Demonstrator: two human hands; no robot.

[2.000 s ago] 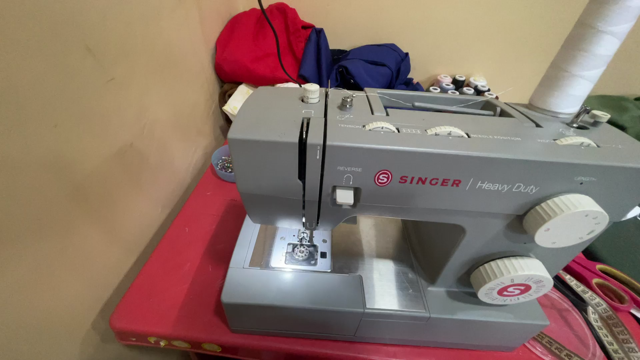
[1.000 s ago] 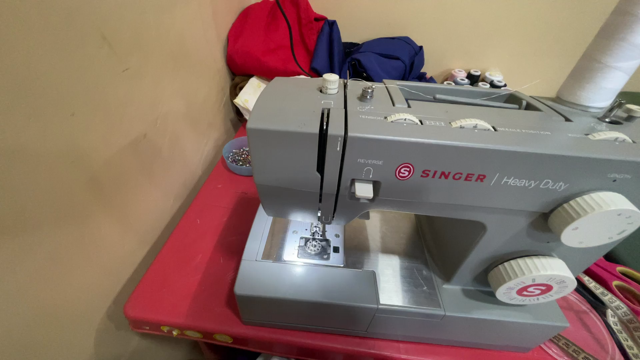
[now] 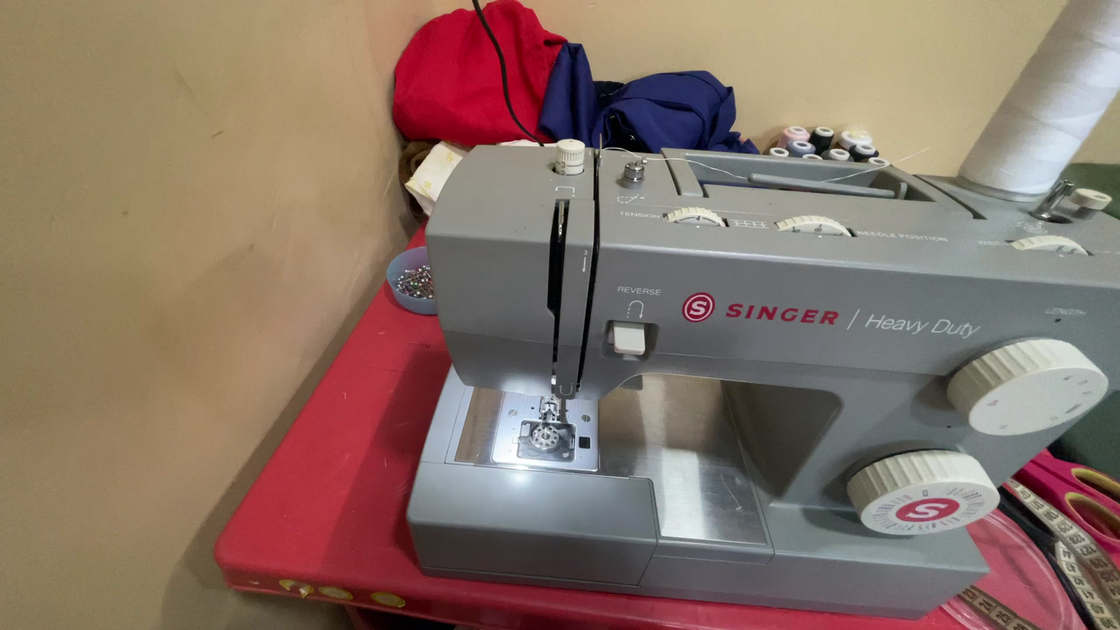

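Observation:
Neither my left hand nor my right hand is in view. A grey Singer Heavy Duty sewing machine [image 3: 770, 289] stands on a red table [image 3: 324, 490], its work light lit. Under the needle area, a metal bobbin [image 3: 545, 437] shows in the needle plate [image 3: 503, 437]. A large cone of white thread [image 3: 1041, 105] stands upright at the machine's back right. White thread [image 3: 700, 163] runs loosely across the machine's top. The stitch dial [image 3: 923, 493] and the length dial [image 3: 1026, 387] are on the right of the front.
Behind the machine lie red cloth [image 3: 472, 74], blue cloth [image 3: 669, 109] and several small thread spools [image 3: 821, 140]. A blue bowl of pins [image 3: 409, 293] sits left of it. At the right are a measuring tape [image 3: 1072, 542] and pink-red handles [image 3: 1059, 481]. A wall [image 3: 175, 219] borders the left side.

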